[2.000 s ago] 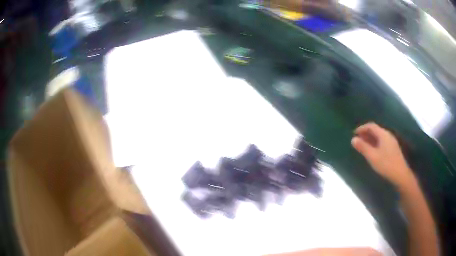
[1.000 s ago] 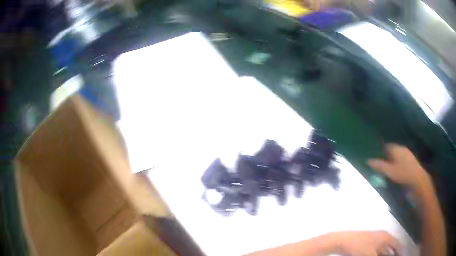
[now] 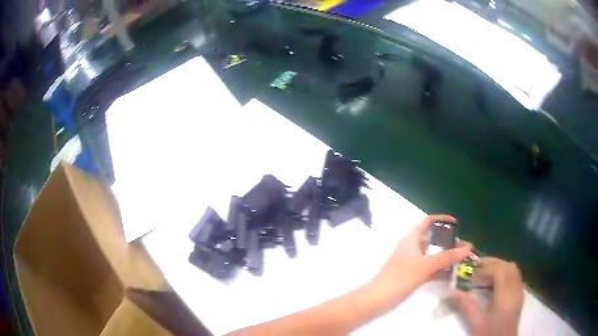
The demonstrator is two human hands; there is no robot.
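My left hand [image 3: 416,252] holds a black adapter housing [image 3: 443,234] at the lower right, over the edge of the white sheet. My right hand [image 3: 495,292] is close beside it and holds a small circuit board [image 3: 465,272] with a yellow block, near the housing's lower end. A short dark cord shows by the right fingers. Whether the board is inside the housing cannot be told. A heap of black adapter housings [image 3: 265,210] lies on the white work sheet [image 3: 308,275] left of my hands.
An open cardboard carton [image 3: 72,256] stands at the left. The green belt [image 3: 419,151] runs behind the sheets, with a small green board [image 3: 283,80] and dark cords [image 3: 357,88] on it. Another white sheet [image 3: 482,46] lies at the far side.
My right hand has come from the belt to my left hand and now holds a board. My left hand has risen into view with a housing. The view has shifted, so the heap appears further left.
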